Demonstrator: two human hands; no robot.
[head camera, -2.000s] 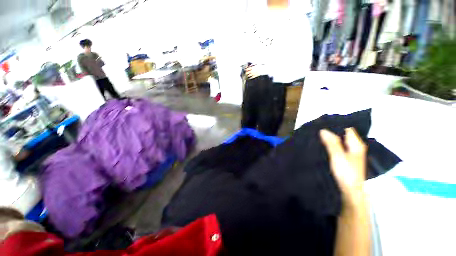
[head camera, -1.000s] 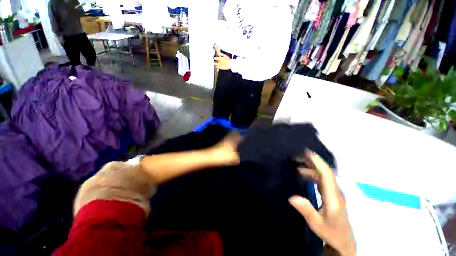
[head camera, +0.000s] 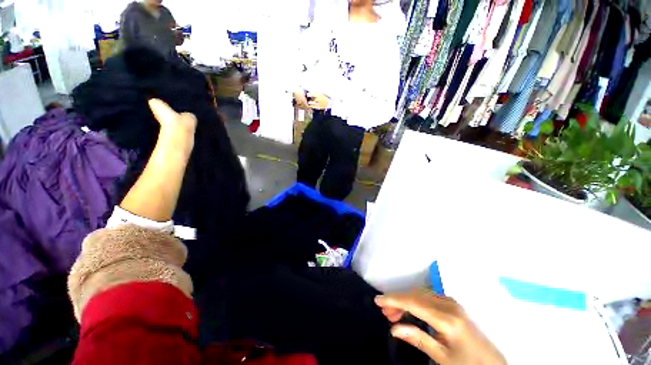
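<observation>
A large black garment (head camera: 207, 164) hangs from my left hand (head camera: 173, 122), which is raised at the upper left and grips the cloth. More black cloth (head camera: 293, 314) lies across the bottom middle, over my lap. My right hand (head camera: 439, 324) is low at the right with its fingertips at the edge of this cloth; whether they pinch it cannot be told. A blue crate (head camera: 332, 203) behind the lap holds black cloth and a small white crinkled bundle (head camera: 330, 254).
Purple garments (head camera: 53, 185) are heaped at the left. A white board (head camera: 421, 207) and white surface with a turquoise strip (head camera: 544, 293) stand at the right, near a potted plant (head camera: 571, 160). Two people (head camera: 350, 78) stand beyond. Clothes (head camera: 514, 64) hang at the back right.
My left hand has moved up and left, lifting black cloth away from the crate. My right hand has moved lower. More of the crate and the white bundle now show.
</observation>
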